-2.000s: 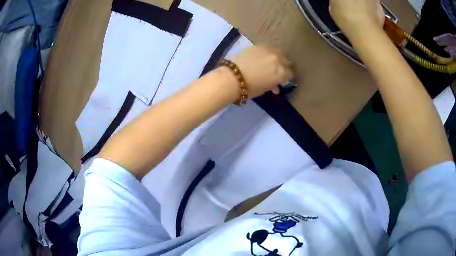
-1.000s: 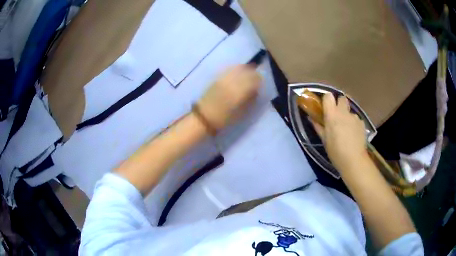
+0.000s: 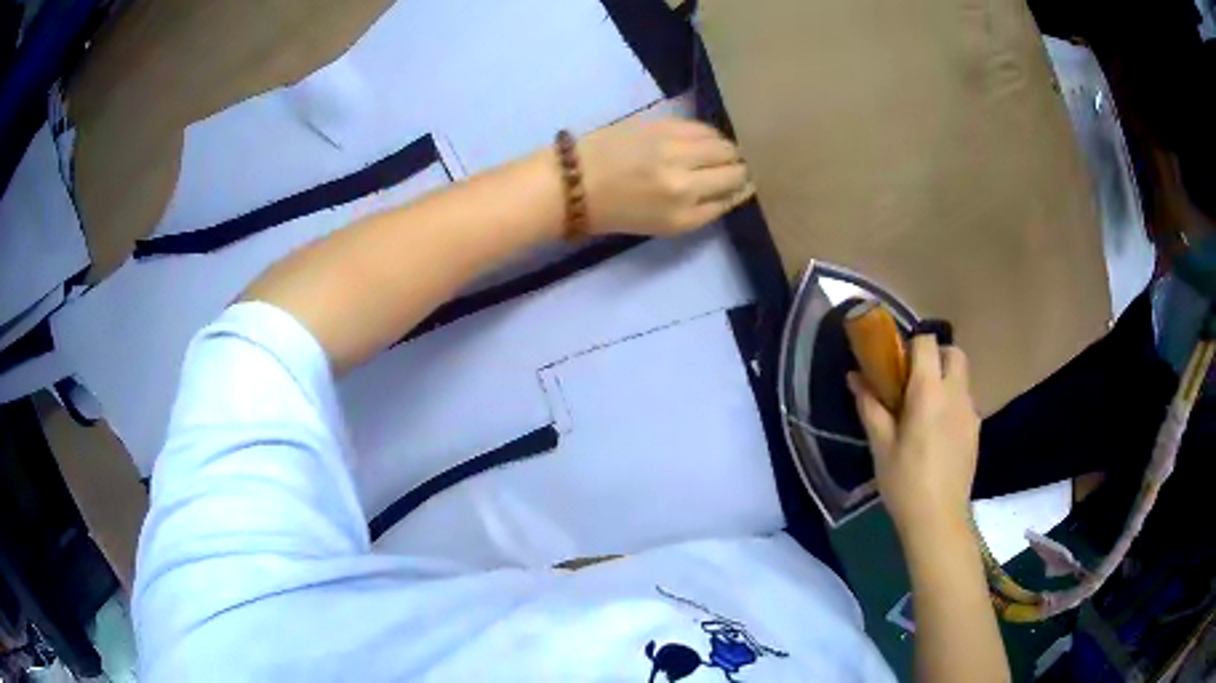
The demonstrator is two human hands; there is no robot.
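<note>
The white-faced garment body (image 3: 654, 427) lies across the brown table with black open seams, one of them curved (image 3: 467, 476). A wide black hem band (image 3: 767, 294) runs down its right edge. My left hand (image 3: 680, 174) rests on the upper part of that band, fingers bent; whether it pinches cloth is hidden. My right hand (image 3: 920, 414) grips the orange-brown handle of the steam iron (image 3: 827, 440). The iron's left rim lies along the lower part of the hem band, its point towards the top of the picture.
Brown table cloth (image 3: 920, 147) extends beyond the hem. White-and-black garment pieces (image 3: 38, 227) are heaped at the left. A hose (image 3: 1120, 534) curves behind the iron at the right. Green floor (image 3: 867, 580) shows below the iron.
The iron came from the upper right onto the hem side, then slid slightly towards me. My left hand has moved up and right onto the hem band. The garment appears turned in view.
</note>
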